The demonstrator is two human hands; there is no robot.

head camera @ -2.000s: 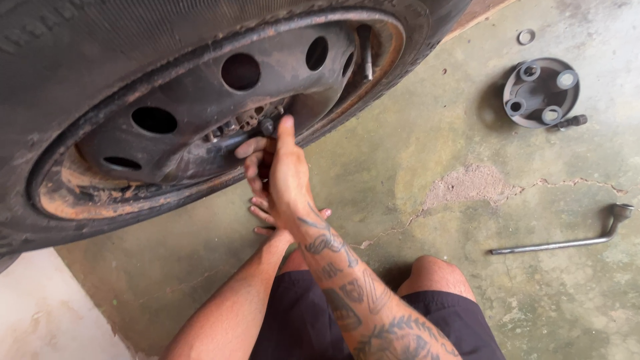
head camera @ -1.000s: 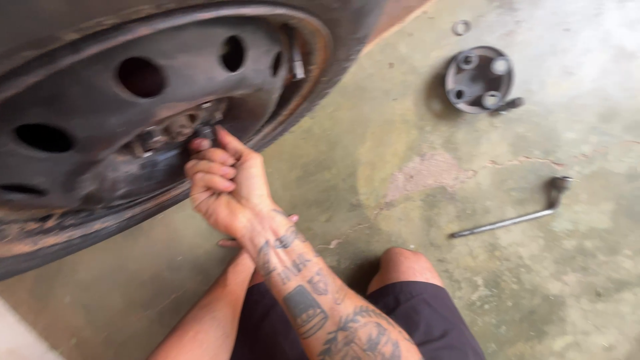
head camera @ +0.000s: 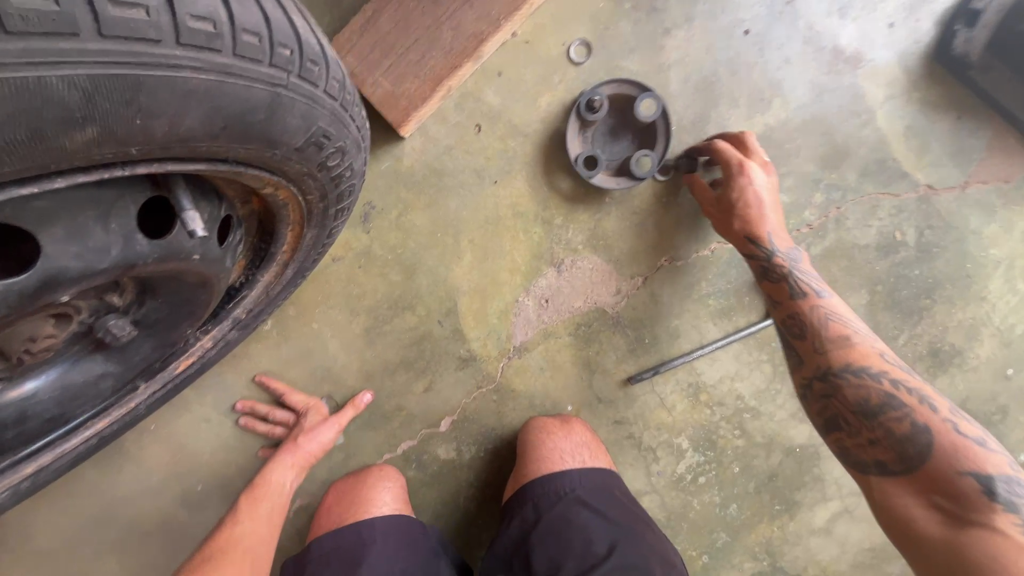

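My right hand (head camera: 740, 184) reaches to the floor just right of a round wheel hub cap (head camera: 618, 132), its fingers closed on a dark wheel bolt (head camera: 686, 163). One bolt stands in the cap's upper left hole. My left hand (head camera: 300, 420) is empty, fingers spread, low beside the tyre (head camera: 200, 88). A steel wheel (head camera: 160, 280) fills the left side, with a wheel bolt (head camera: 115, 329) seated near its hub. Under my right forearm lies a lug wrench (head camera: 700, 350), its head hidden by the arm.
A wooden block (head camera: 432, 56) lies on the floor beside the tyre. A small metal ring (head camera: 580, 51) rests above the hub cap. A dark object (head camera: 988, 60) is at the upper right edge. A crack and a rough patch (head camera: 568, 296) run across the concrete floor.
My right hand has left the wheel's hub area and moved right, to the bolt beside the hub cap. My left hand now shows uncovered near the tyre. The view has shifted.
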